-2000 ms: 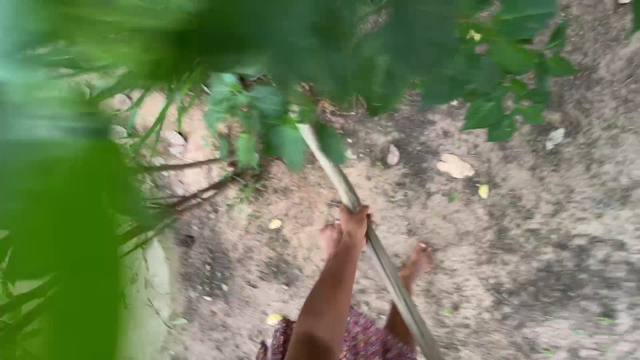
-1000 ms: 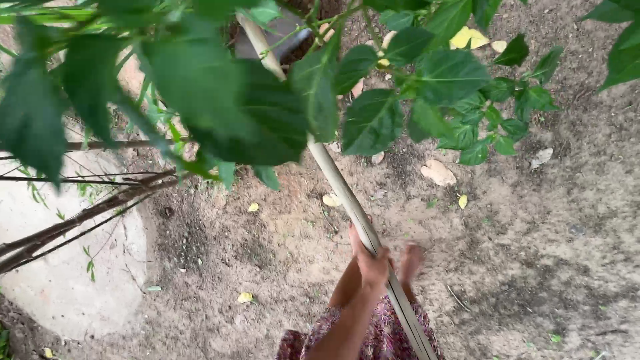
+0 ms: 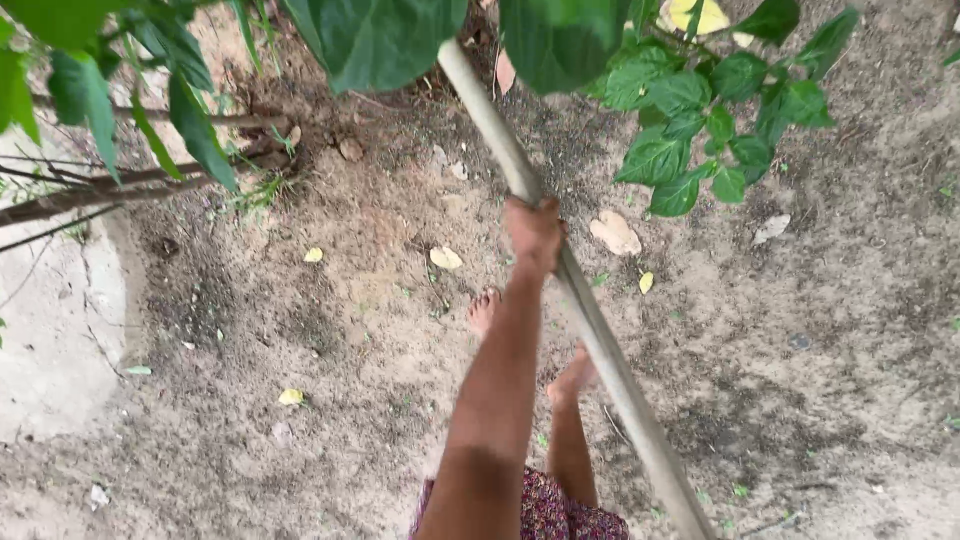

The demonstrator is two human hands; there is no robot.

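My left hand (image 3: 534,232) is closed around a long wooden pole (image 3: 615,367), a little above the middle of its visible length. The pole slants from the leaves at the top centre down to the bottom right edge, where it leaves the view. Large green leaves (image 3: 382,37) hide whatever lies beyond its upper end. My forearm comes up from the bottom, left of the pole. Nothing of my right hand shows.
My bare feet (image 3: 484,311) stand on bare soil (image 3: 360,345) with scattered fallen leaves. Woody stems (image 3: 142,184) reach in from the left above a pale concrete slab (image 3: 60,300). A leafy branch (image 3: 690,127) hangs at upper right.
A greyish blade-like piece near the pole's upper end, seen a second ago, is out of sight now. My left hand stays on the pole throughout. The overhanging foliage covers less of the view.
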